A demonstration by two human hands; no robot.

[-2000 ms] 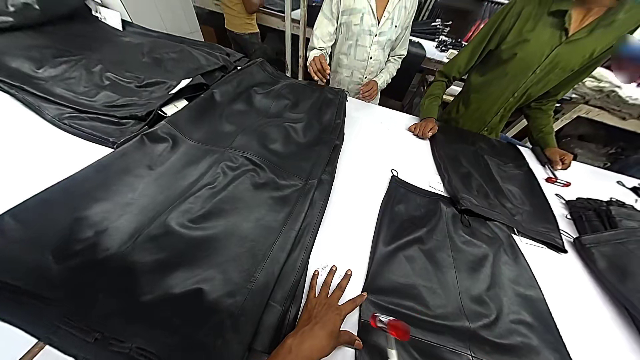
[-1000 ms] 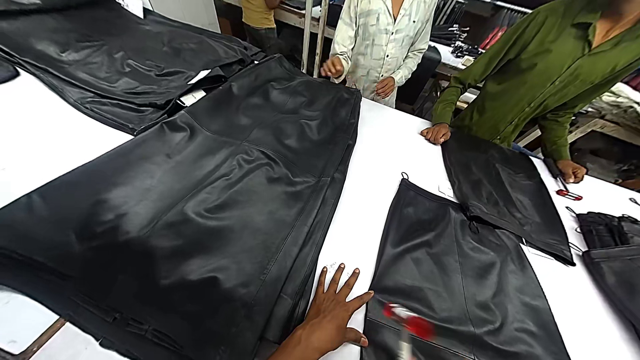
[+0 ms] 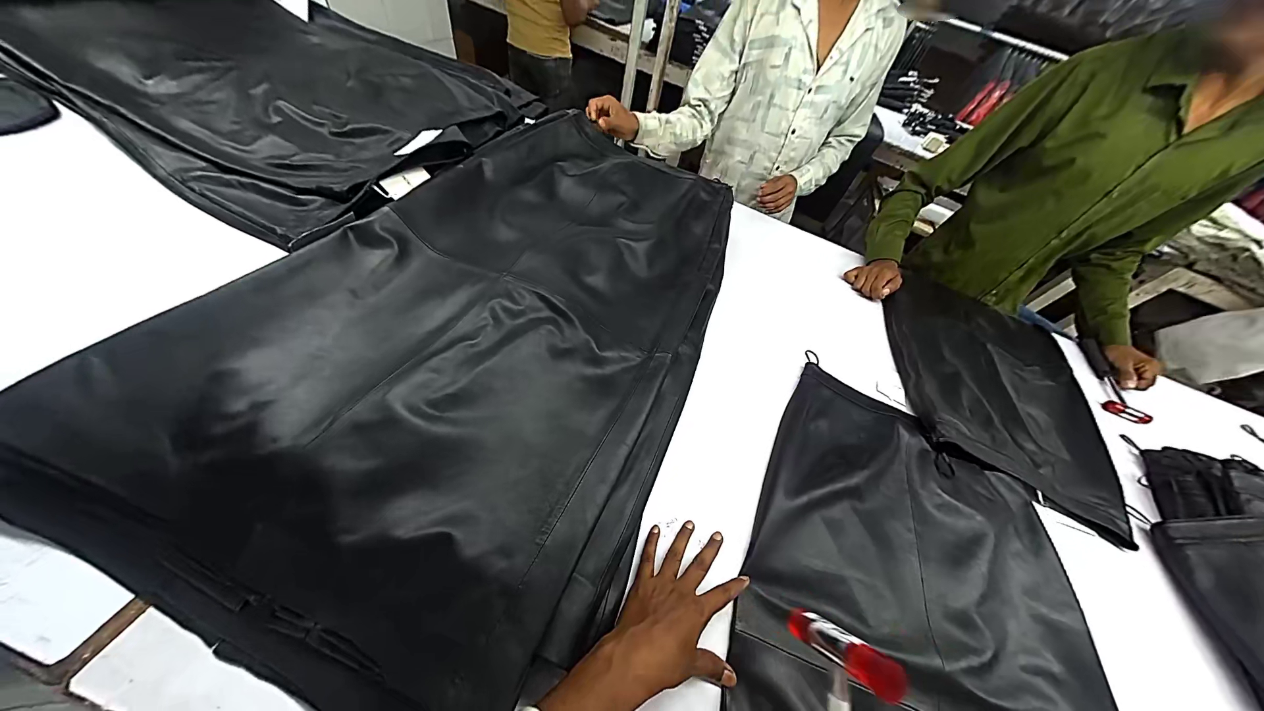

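Observation:
My left hand (image 3: 681, 612) lies palm down on the white table with its fingers spread, between two black leather garments. The large leather skirt (image 3: 474, 375) stretches away on its left and touches the wrist area. At its right, the thumb side meets a smaller black leather skirt (image 3: 889, 553). Over that skirt is a blurred hand tool with a red-ended head (image 3: 849, 652), apparently a soft-faced mallet. Its pale handle runs down out of the frame. My right hand is not in view, so what holds the handle is hidden.
Across the table, one co-worker's hand (image 3: 614, 118) touches the large skirt's top edge. Another co-worker's hand (image 3: 877, 279) rests by a black leather piece (image 3: 1007, 395); a similar red-headed tool (image 3: 1126, 411) lies near that person's other hand. More black leather (image 3: 247, 99) covers the far left.
The co-worker's hand at the large skirt has moved left along its top edge. My left hand stays spread on the table. The red-headed tool near it remains blurred over the smaller skirt.

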